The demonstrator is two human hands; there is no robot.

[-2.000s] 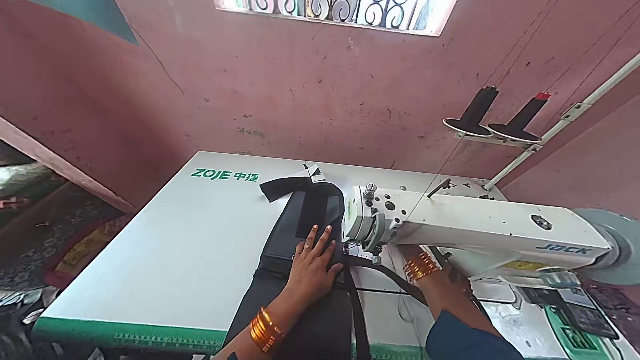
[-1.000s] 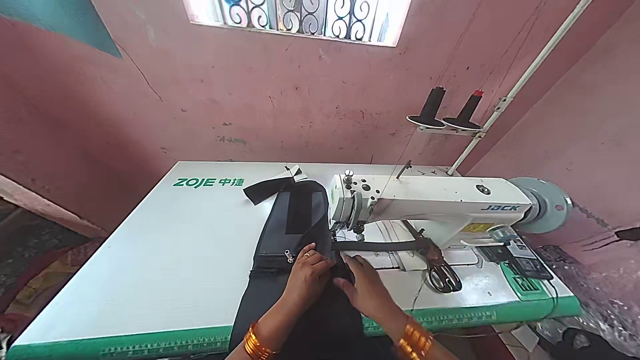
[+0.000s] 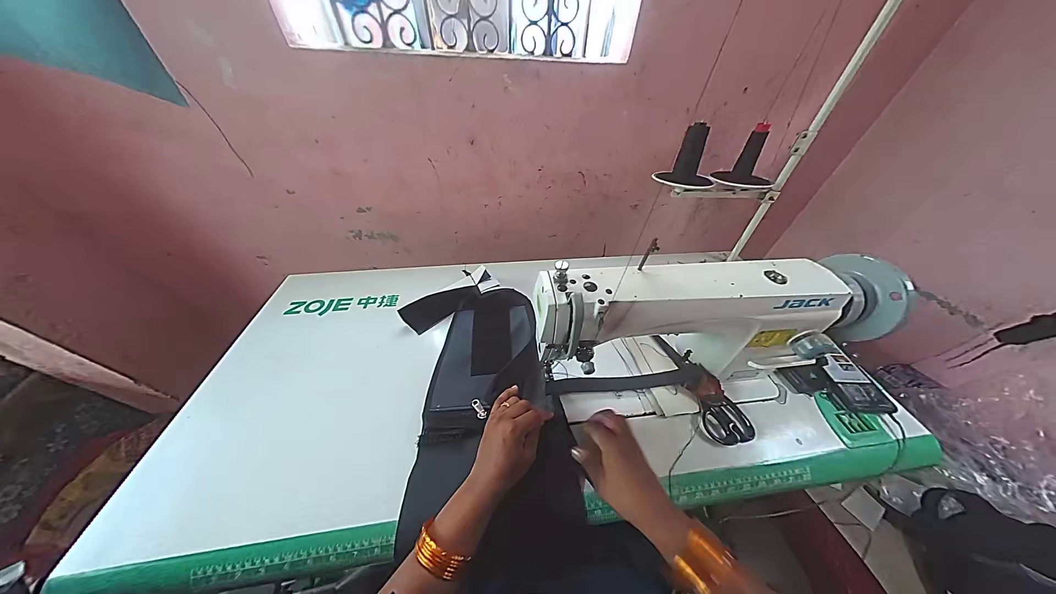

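Observation:
A black fabric piece (image 3: pixel 462 388) with a zipper pull (image 3: pixel 479 408) lies on the white table, left of the sewing machine's needle area, and hangs over the front edge. My left hand (image 3: pixel 513 433) pinches its edge just in front of the needle. Close to the fabric's right side is my right hand (image 3: pixel 615 462), blurred, its fingers bent; whether it grips anything cannot be told. A black strap (image 3: pixel 627 383) runs from beside the needle to the right under the arm of the white sewing machine (image 3: pixel 709 297).
Black-handled scissors (image 3: pixel 726 419) lie right of the needle, near the strap's end. Farther right are a phone-like device (image 3: pixel 858 386) and a green tray (image 3: pixel 850 425). Two black thread cones (image 3: pixel 689 153) stand on a rack behind the machine. The table's front edge (image 3: pixel 313 540) is green.
My right hand has come out from under the machine's arm to the front of the needle area. My left hand, flat on the fabric two seconds ago, now pinches its edge. The scissors have come into sight.

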